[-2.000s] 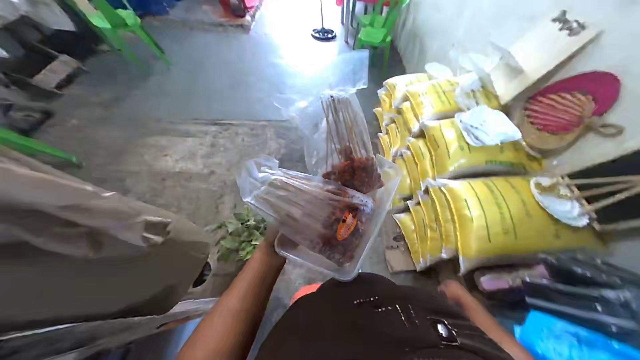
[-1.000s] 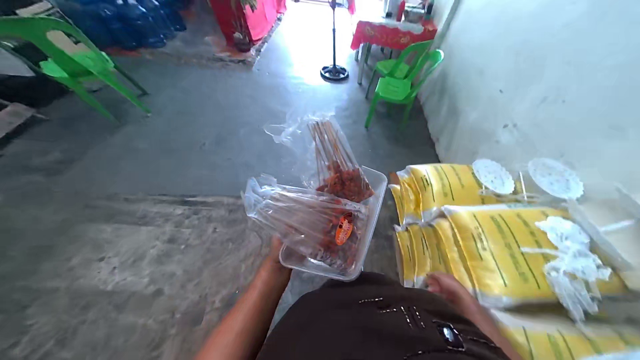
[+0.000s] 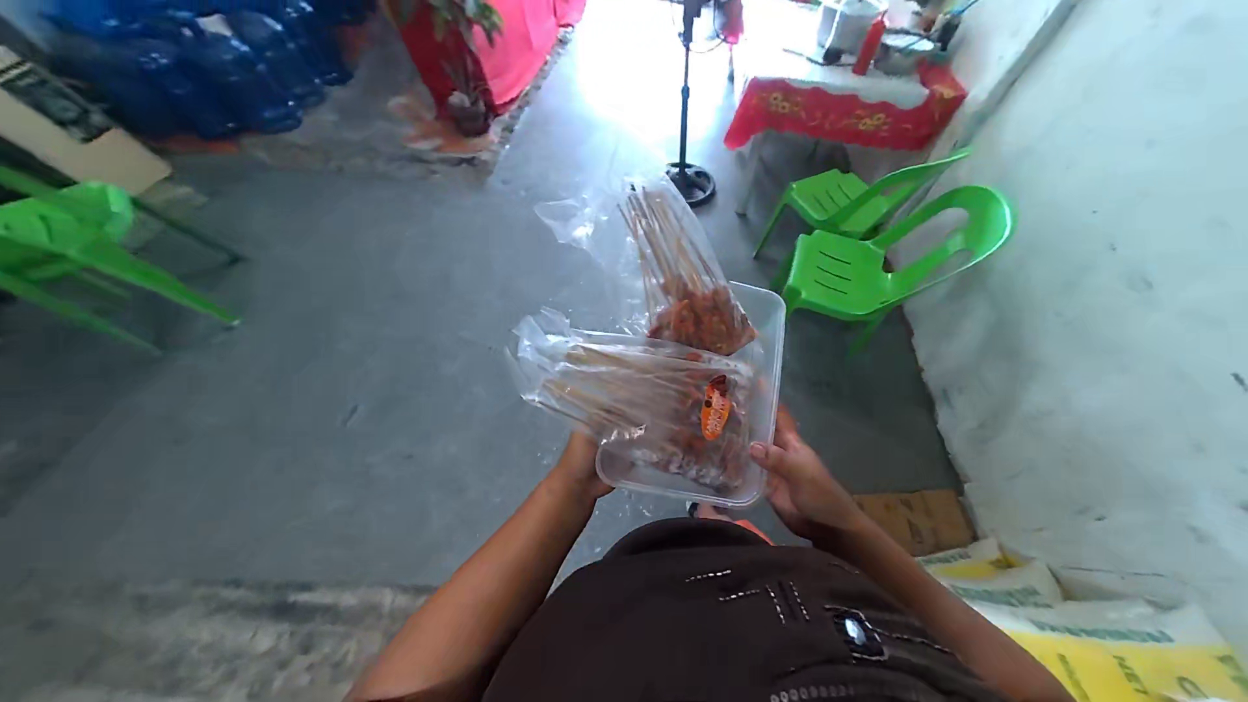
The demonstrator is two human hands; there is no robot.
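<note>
A clear plastic tub (image 3: 770, 327) is held in front of my body by both hands. My left hand (image 3: 588, 463) grips its lower left edge, the fingers partly hidden beneath. On the right side, my right hand (image 3: 795, 473) holds the rim with the thumb on top. Two clear plastic bags of skewered reddish meat lie in the tub. The upper bag (image 3: 687, 273) has its sticks pointing up and out over the far edge. The lower bag (image 3: 643, 390) lies across the tub with its sticks to the left, and bears an orange sticker (image 3: 716, 408).
Green plastic chairs stand at the right (image 3: 848, 278) and left (image 3: 97, 234). Ahead are a stand fan's base (image 3: 690, 182) and a table with a red-edged cloth (image 3: 838, 122). Blue water jugs (image 3: 195, 78) and a potted plant (image 3: 468, 112) are at the back left. Yellow-white sacks (image 3: 1121, 643) lie at lower right by the wall.
My right hand, earlier low beside the sacks and away from the tub, now holds the tub's right side. The view has moved forward, with the chairs and table nearer and the sacks at the lower right.
</note>
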